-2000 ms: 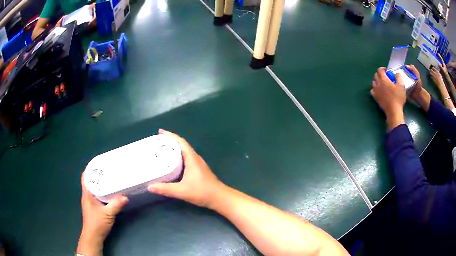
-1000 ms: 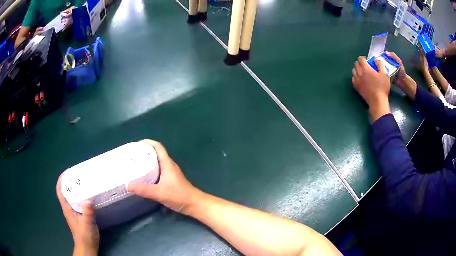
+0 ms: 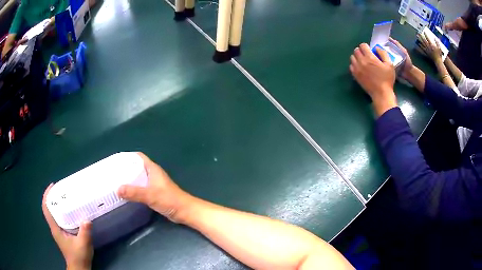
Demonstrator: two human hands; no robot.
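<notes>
A white pill-shaped housing (image 3: 95, 184) with a ribbed vent edge and a small slot sits on top of a translucent grey body (image 3: 124, 224) at the lower left. My left hand (image 3: 68, 237) grips the left end, thumb on the near side. My right hand (image 3: 153, 190) grips the right end, thumb on the near ribbed edge. Both hands are bare. The far side and underside are hidden. I cannot tell whether the body touches the bench.
The dark green bench (image 3: 253, 153) has a pale seam and cream posts (image 3: 229, 26). A blue bin (image 3: 67, 71) and black unit (image 3: 24, 100) stand at the left. A person's hands (image 3: 378, 74) hold an open box at the right. Others work at both upper corners.
The view has shifted, so the bench items appear further left. The white unit has tilted, showing more of its ribbed near side and grey body. Both hands still hold it.
</notes>
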